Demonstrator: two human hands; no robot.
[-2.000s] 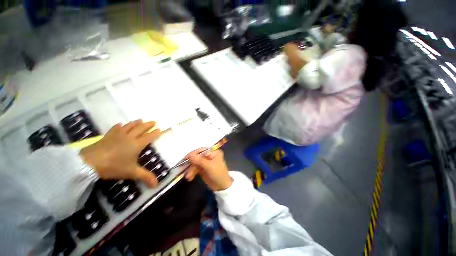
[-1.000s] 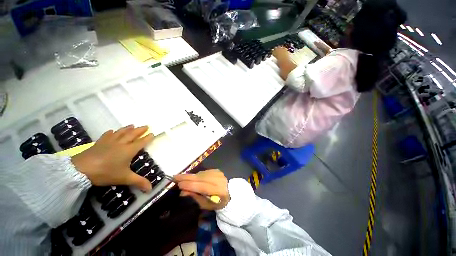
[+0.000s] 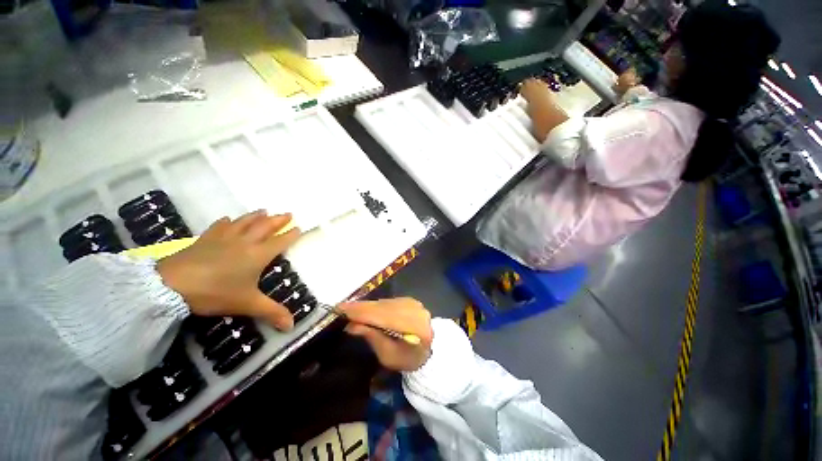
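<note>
My left hand (image 3: 230, 266) lies spread over the white tray (image 3: 347, 257), across a pale yellow strip (image 3: 162, 246) that sticks out on its left side. Its thumb rests beside a column of glossy black parts (image 3: 288, 286). Whether the hand grips the strip is hidden. My right hand (image 3: 392, 331) holds thin tweezers (image 3: 401, 337) at the tray's front edge. The tweezer tip points at the lowest black part of that column; contact is too small to tell. More black parts (image 3: 149, 219) sit in the tray's pockets. Small black pieces (image 3: 373, 205) lie on the tray's right side.
A neighbour (image 3: 613, 171) sits on a blue stool (image 3: 518, 293) at a second white tray (image 3: 442, 162) with black parts. Yellow strips (image 3: 284, 72), a small white box (image 3: 324, 40) and clear plastic bags (image 3: 167, 76) are at the back. A clear tub (image 3: 18, 158) stands at far left.
The view has shifted slightly, so the scene sits a little further right. Since two seconds ago my right hand has turned, and the tweezers' back end now points down to the right. My left hand stays over the strip.
</note>
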